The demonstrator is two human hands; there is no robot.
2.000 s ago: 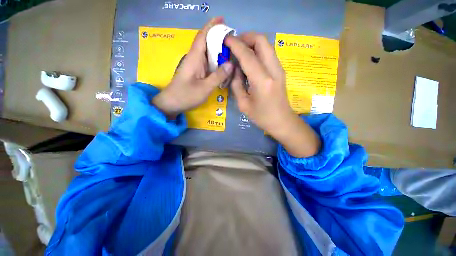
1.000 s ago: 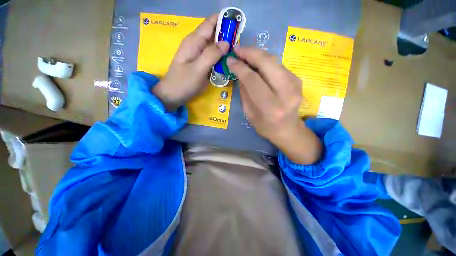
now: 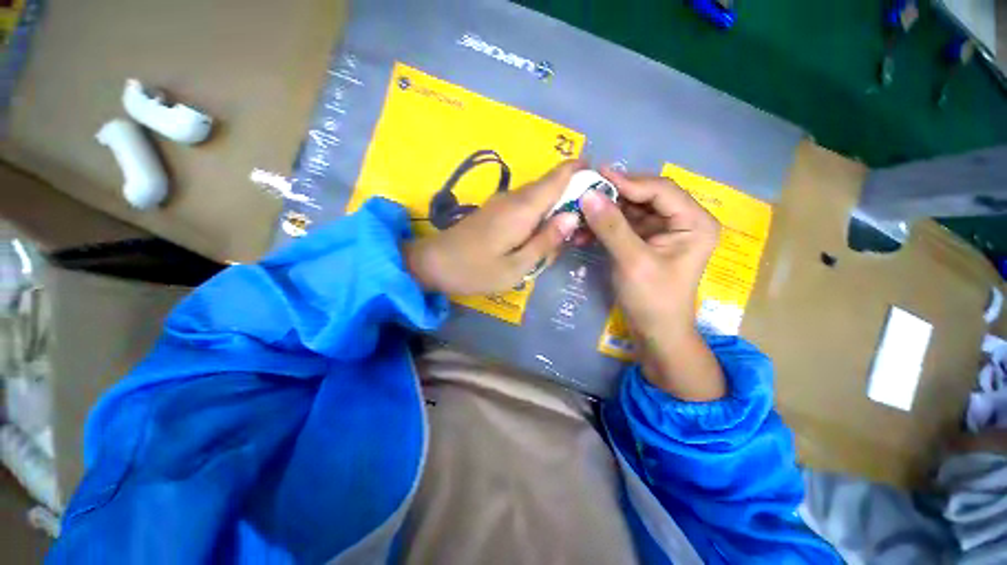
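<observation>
My left hand (image 3: pixel 497 237) and my right hand (image 3: pixel 657 237) meet over the grey and yellow printed mat (image 3: pixel 431 121). Both hold one white housing shell (image 3: pixel 576 185) between them. Its rounded white end shows above my thumbs, and a small dark green part shows inside it, probably a circuit board. My fingers cover most of the shell, and the blue battery cannot be seen in it. My right thumb presses at the shell's open side.
Two loose white shells (image 3: pixel 137 163) lie on cardboard at the left. A white card (image 3: pixel 900 358) lies at the right. A grey metal post (image 3: pixel 939 182) stands upper right. Blue battery units (image 3: pixel 714 11) lie on the green conveyor (image 3: pixel 674 55). A carton is lower left.
The view has turned and shows more conveyor. The shell has moved from upright, with blue battery and green part visible, to mostly covered by my fingers. Both hands still hold it.
</observation>
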